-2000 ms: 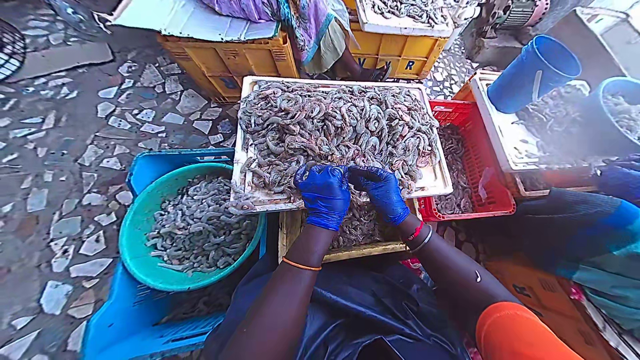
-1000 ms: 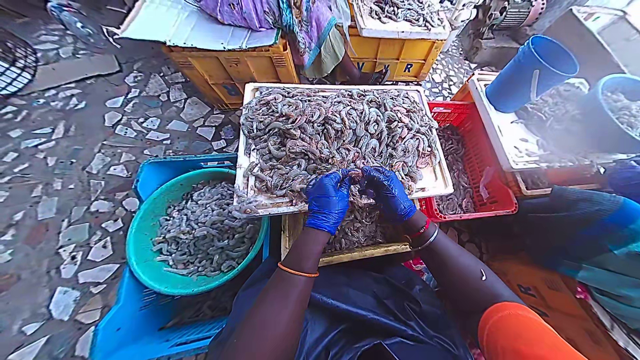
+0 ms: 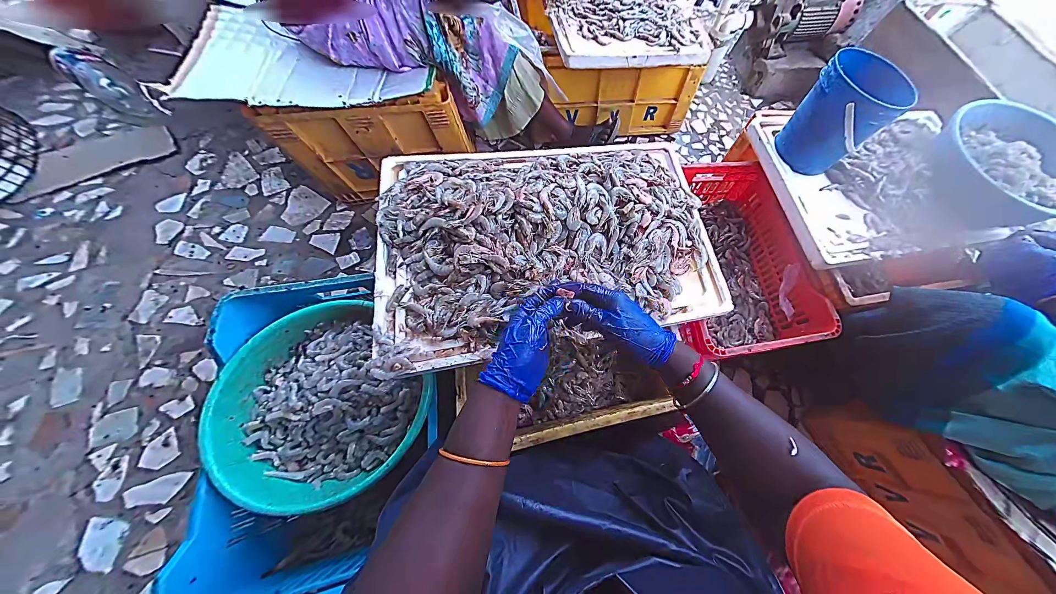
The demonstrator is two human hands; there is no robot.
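My left hand [image 3: 525,342], in a blue glove, meets my right hand [image 3: 623,322], gloved alike, at the near edge of a white tray [image 3: 701,289] heaped with whole shrimp [image 3: 536,227]. A small pinkish piece, seemingly part of a shrimp [image 3: 566,293], shows between the fingertips. The fingers largely hide what they pinch. Below the hands, a yellow crate [image 3: 594,422] holds shrimp heads and shells [image 3: 577,379]. Left of it, a green basin [image 3: 221,429] with peeled shrimp [image 3: 330,404] rests on a blue crate [image 3: 198,528].
A red crate [image 3: 813,318] of shrimp stands right of the tray. Beyond it are a blue bucket [image 3: 846,111] and a paler bucket [image 3: 982,181] on a white tray [image 3: 800,186]. Yellow crates [image 3: 375,144] and a seated person are across from me; another person is at the right.
My two hands stay together over the tray's near edge, with the fingers shifted slightly. The basin, tray and crates have kept their places.
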